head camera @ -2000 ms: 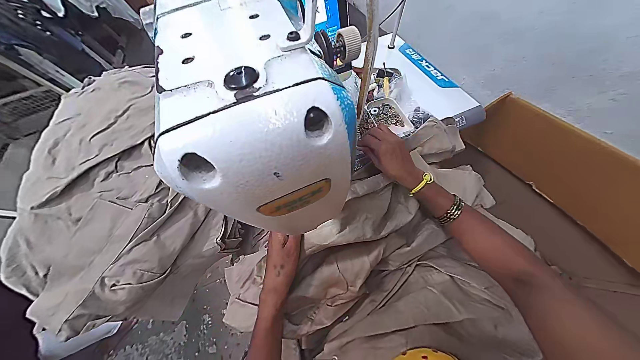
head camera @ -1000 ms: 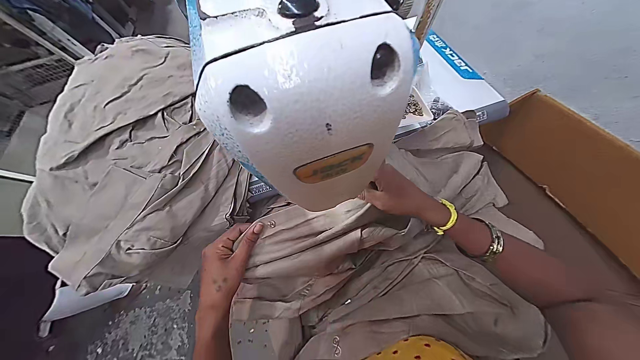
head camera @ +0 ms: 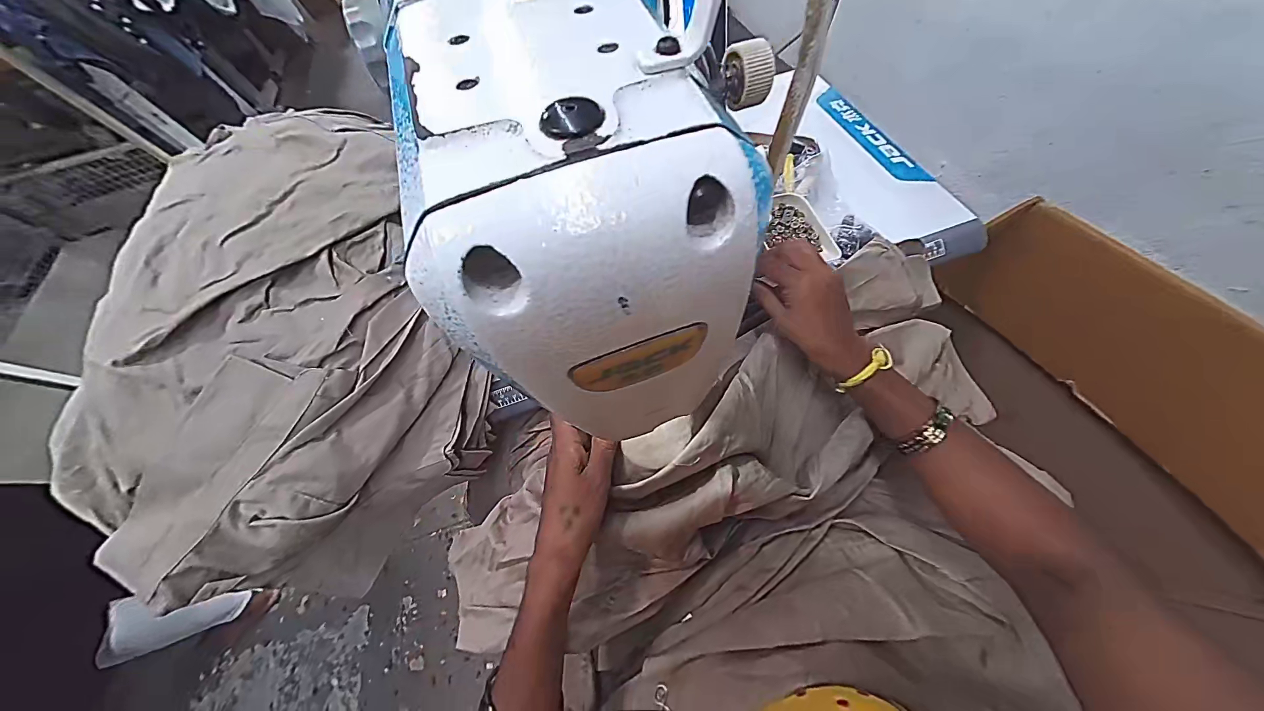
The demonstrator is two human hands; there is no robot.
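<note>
A white Jack sewing machine head (head camera: pixel 583 257) fills the upper middle and covers what lies beneath it. My left hand (head camera: pixel 576 479) is at its lower edge, on a beige cloth garment (head camera: pixel 770 484); its fingertips are hidden under the machine. At the machine's right side, my right hand (head camera: pixel 805 301) has its fingers at the near edge of a small white tray of metal fasteners (head camera: pixel 793 222). Whether those fingers pinch a fastener cannot be told. The garment spreads below both hands and over the lap.
A heap of beige garments (head camera: pixel 237 346) lies at left. A cardboard box wall (head camera: pixel 1116 346) stands at right. Behind the tray, the white machine table (head camera: pixel 889 188) carries a plastic bag. A thread-stand-like rod (head camera: pixel 802 84) rises beside the machine.
My right hand has moved from the garment up to the fastener tray. My left hand, seen on the garment left of the machine a second ago, now reaches under the machine's edge. The view has shifted.
</note>
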